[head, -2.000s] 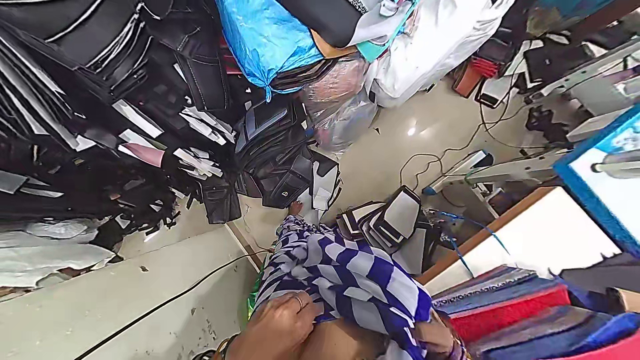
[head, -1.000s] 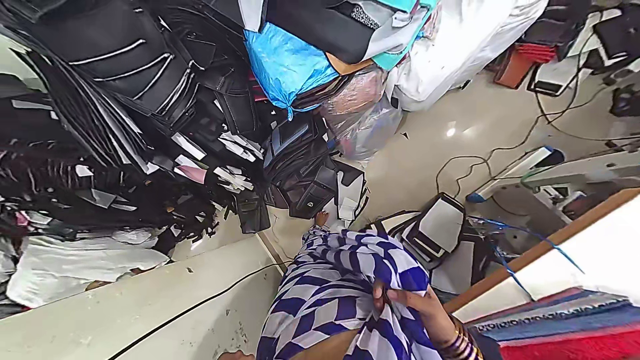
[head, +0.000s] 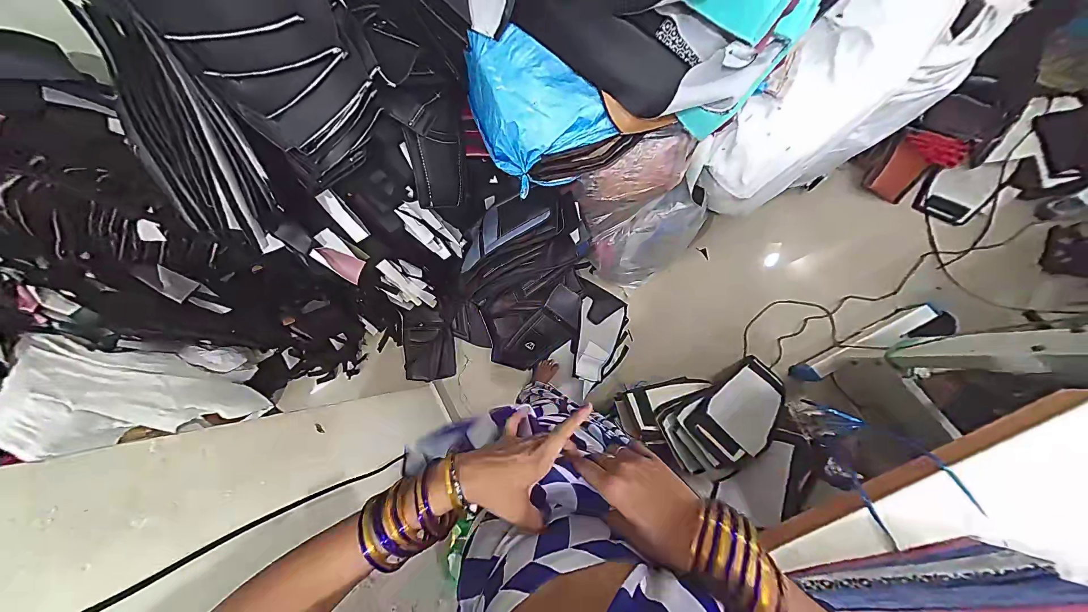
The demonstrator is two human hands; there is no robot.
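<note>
My left hand [head: 510,476], with bangles on its wrist, is over the blue-and-white patterned cloth [head: 569,552] worn on my body. Its index finger and thumb are spread; whether it grips a fold is unclear. My right hand [head: 642,493], also with bangles, lies against the same cloth just to the right, its fingertips partly hidden among the folds. The two hands are close together. Below them a bare foot [head: 545,371] shows on the floor.
Black stitched pieces [head: 255,68] are heaped at the upper left. Near them are a blue plastic bag [head: 544,102] and a white sack [head: 807,110]. Black-and-white panels [head: 739,408] lie on the floor at right, by cables [head: 790,306]. A pale ledge [head: 212,493] runs along the lower left.
My left hand, barely visible at the bottom edge one second ago, has come up over the cloth. My right hand has moved beside it. A raised fold of cloth is now lower.
</note>
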